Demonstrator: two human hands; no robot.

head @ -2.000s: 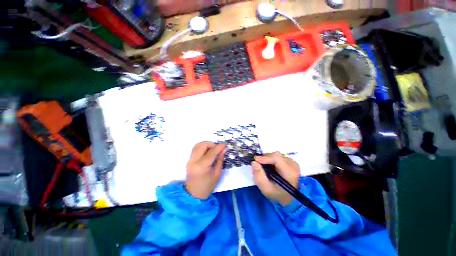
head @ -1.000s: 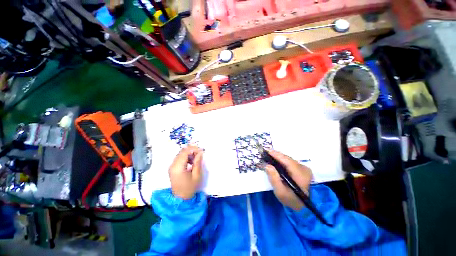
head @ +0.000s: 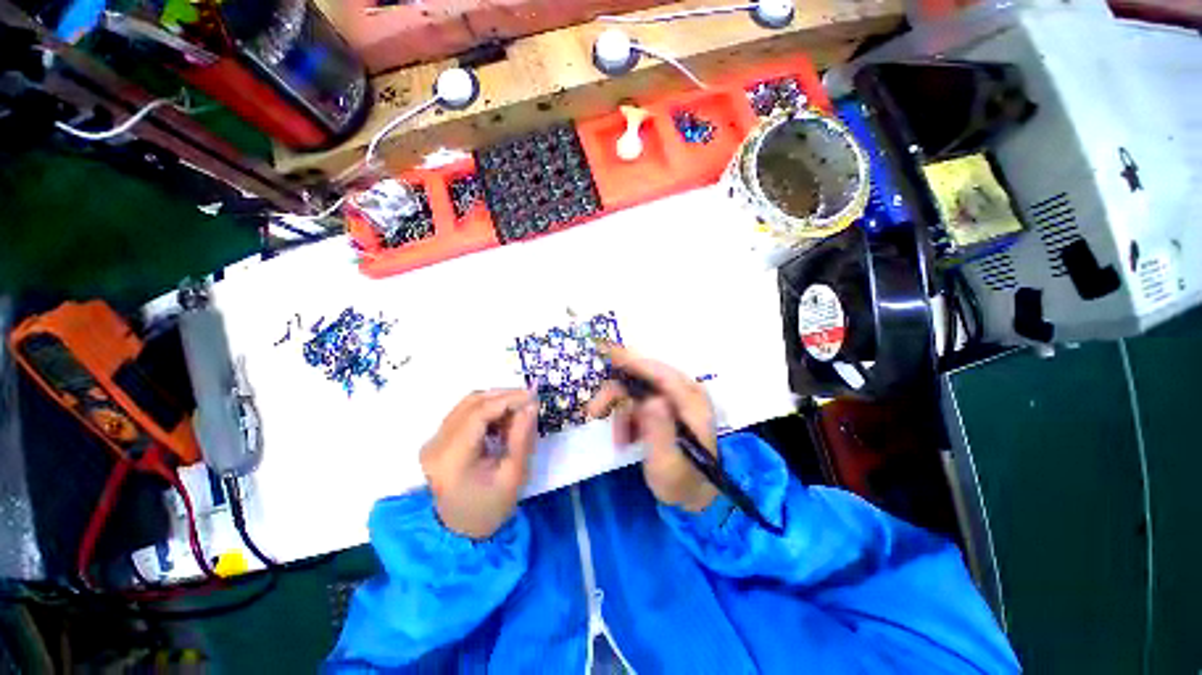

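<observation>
The PCB panel (head: 570,367) lies flat on the white sheet (head: 448,310) in front of me. My right hand (head: 666,429) holds the black soldering iron (head: 705,462) like a pen, its front end over the panel's right side; the tip is hard to make out. My left hand (head: 481,455) is at the panel's lower left edge, thumb and fingertips close together; whether a tiny component is pinched there cannot be seen. A loose pile of blue-black leaded components (head: 345,348) lies left of the panel.
The red parts tray (head: 461,241) bears a second PCB panel (head: 538,182) and a white knobbed piece (head: 631,132). A stained round can (head: 801,178), a black fan (head: 863,317) and a yellow sponge (head: 969,201) stand right. An orange multimeter (head: 99,376) and grey bar (head: 219,382) are left.
The view has shifted. My left hand has moved from below the component pile to the panel's lower left edge. My right hand still holds the iron over the panel.
</observation>
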